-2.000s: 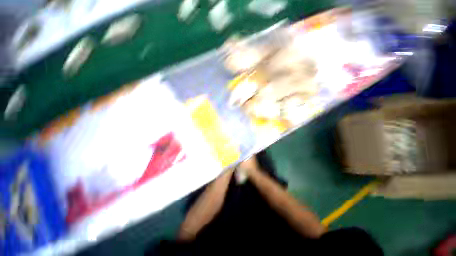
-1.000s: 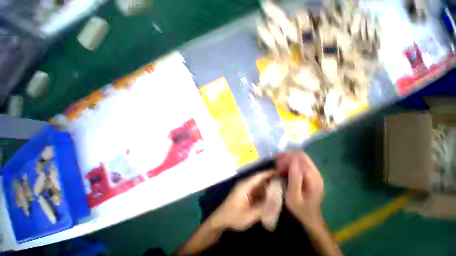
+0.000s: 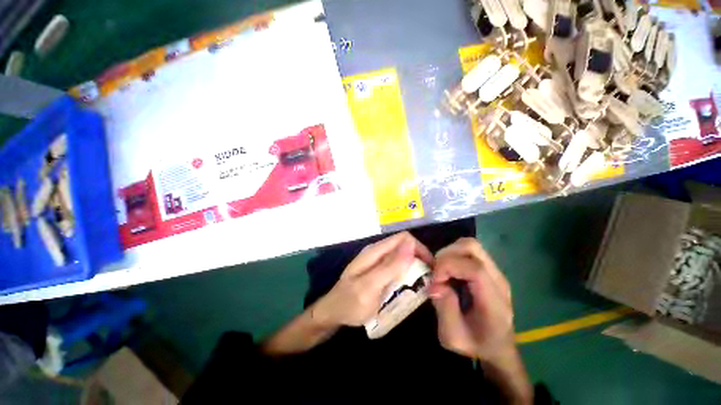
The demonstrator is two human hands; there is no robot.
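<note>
My left hand (image 3: 370,281) holds a pale open housing (image 3: 399,308) over my lap, below the bench's near edge. Dark parts show inside its open side. My right hand (image 3: 472,297) is at the housing's upper right end, its fingers bent close to it. Something dark shows between the right thumb and fingers; I cannot tell what it is. A pile of beige covers (image 3: 545,103), some with dark patches, lies on the bench at the right.
A blue tray (image 3: 95,182) with beige covers stands at the bench's left end. Printed sheeting (image 3: 237,103) covers the bench. An open carton (image 3: 636,249) with pale parts is on the floor at right. A green belt with pale units runs at upper left.
The view has shifted and sharpened. Both hands remain together over the lap; the housing is now tilted with its open side showing, where before it was a blurred pale shape.
</note>
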